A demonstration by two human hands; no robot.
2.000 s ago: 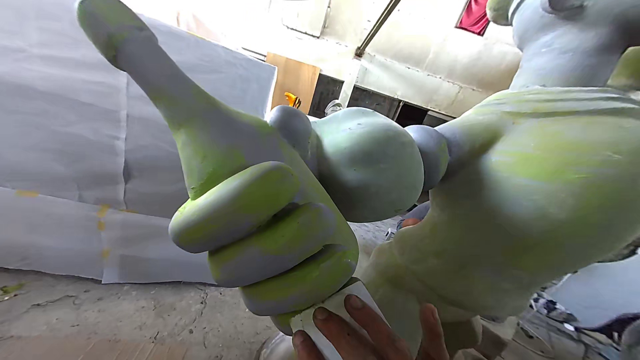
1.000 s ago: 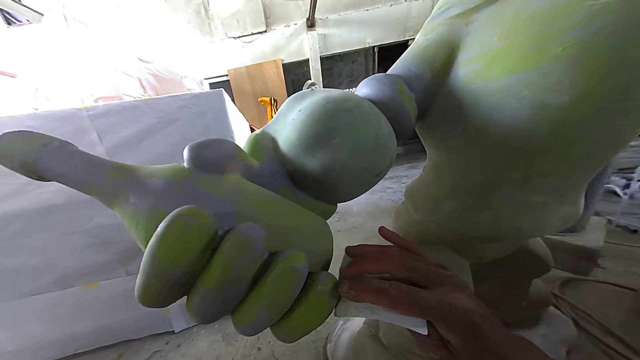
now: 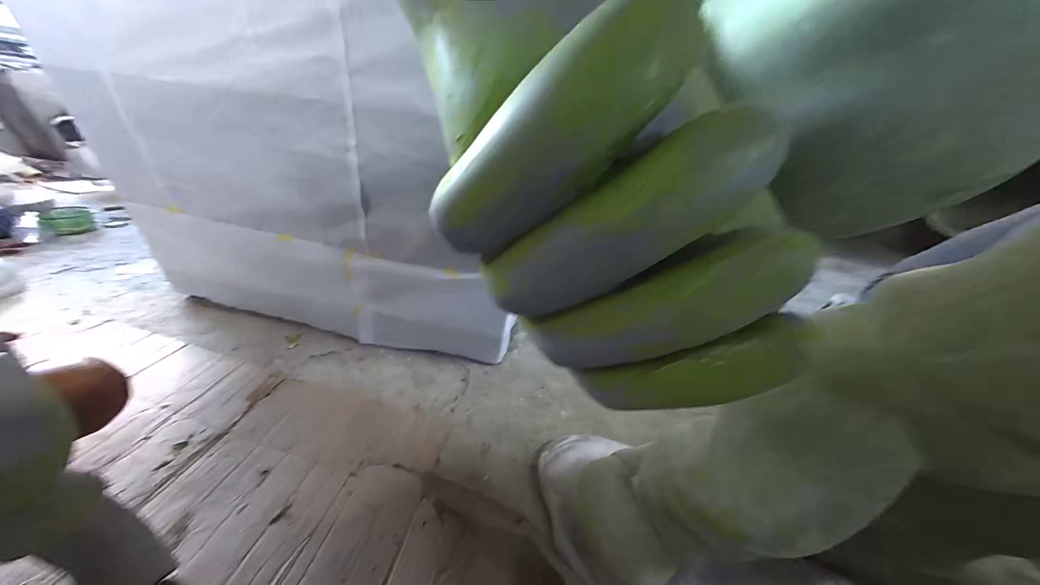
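Observation:
The large sculpted fist (image 3: 634, 244) of a statue fills the upper middle, its curled fingers coated in patchy green and grey. To its right is a big rounded pale green form (image 3: 894, 106). Below stand the statue's lower parts (image 3: 780, 479), in dull green. Neither my left hand nor my right hand can be made out. At the left edge, a brown rounded tip (image 3: 89, 394) shows beside a grey-green shape (image 3: 32, 439); what it is cannot be told.
A large panel or box covered in white sheeting (image 3: 236, 162), with yellow marks, stands behind the fist on the concrete floor (image 3: 487, 406). Worn wooden boards (image 3: 276, 463) lie in front. A green container (image 3: 67, 220) and assorted clutter are at the far left.
The hand that was at the fist's lower fingers with a pale flat piece has left the view. The view has swung down and left, closer to the fist.

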